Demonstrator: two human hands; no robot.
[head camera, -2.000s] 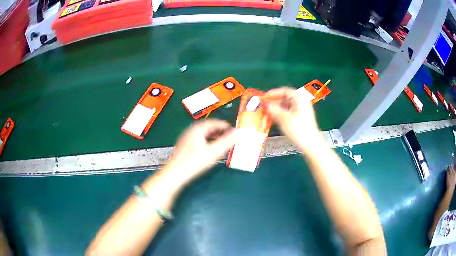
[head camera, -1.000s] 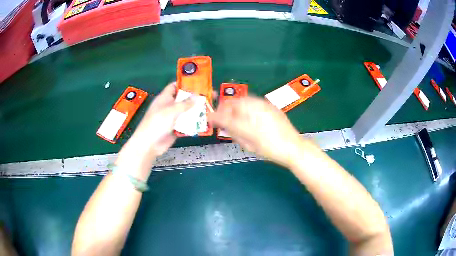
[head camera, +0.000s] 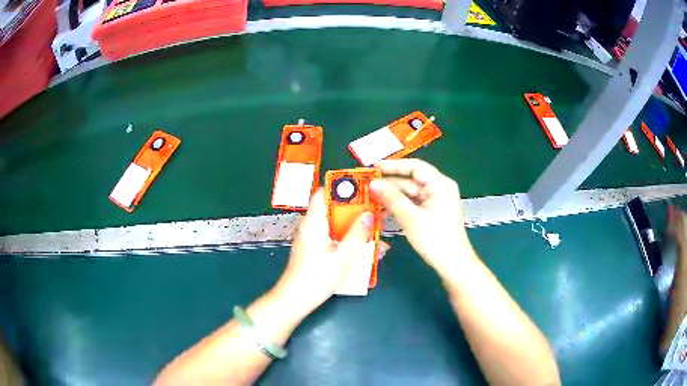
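Note:
My left hand (head camera: 320, 249) holds an orange phone back housing (head camera: 346, 215) upright over the rail, thumb across its middle. The housing has a black camera ring with a pale centre near its top and a white label on its lower half. My right hand (head camera: 422, 207) has its thumb and fingertips at the housing's upper right corner; whether a small part is between them cannot be told. Another orange housing (head camera: 305, 153) lies just behind at left, with a pale tab at its top edge. A tilted housing (head camera: 427, 134) lies behind my right hand.
More orange housings lie on the green belt (head camera: 226, 83), one at far left (head camera: 154, 157) and several at right (head camera: 544, 113). A pale rail (head camera: 188, 240) edges the belt. A grey post (head camera: 595, 121) stands at right. A dark slim device (head camera: 642, 234) and a person's arm (head camera: 674, 286) are at far right.
The earlier held housing is out of my left hand, which now holds one nearer me with the right fingertips at its corner. The housings on the belt have shifted left.

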